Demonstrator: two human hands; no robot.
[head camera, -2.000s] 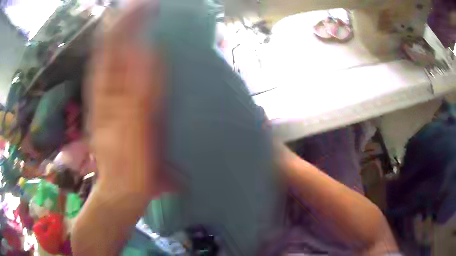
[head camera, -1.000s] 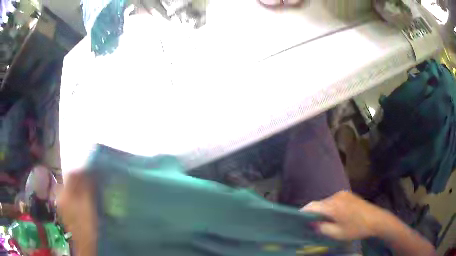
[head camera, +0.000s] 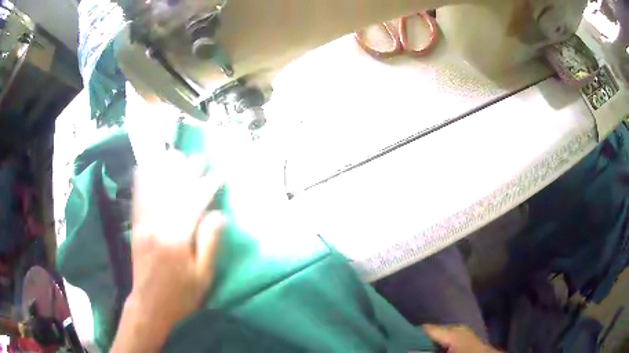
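Note:
A green fabric garment panel (head camera: 283, 289) lies over the left part of the machine table and hangs over its front edge, with a seam line across it. My left hand (head camera: 172, 227) lies on the cloth left of the machine's needle area, its fingers washed out by glare; whether it grips cannot be told. My right hand (head camera: 458, 339) is at the bottom edge, partly cut off, holding the panel's lower right edge. The sewing machine head (head camera: 200, 62) is above the cloth. The presser foot area (head camera: 241, 114) is bright and unclear.
Orange-handled scissors (head camera: 398, 36) lie on the white machine table (head camera: 441, 165) behind the arm. A ruler strip runs along the front edge. A parts tray (head camera: 576, 62) is at the machine's right base. Dark green cut pieces (head camera: 572, 214) hang at the right. Blue-green cloth (head camera: 107, 76) is at the back left.
The panel has moved from in front of the table up onto it, near the needle area. My left hand has moved up and inward with it. The machine head has come into view.

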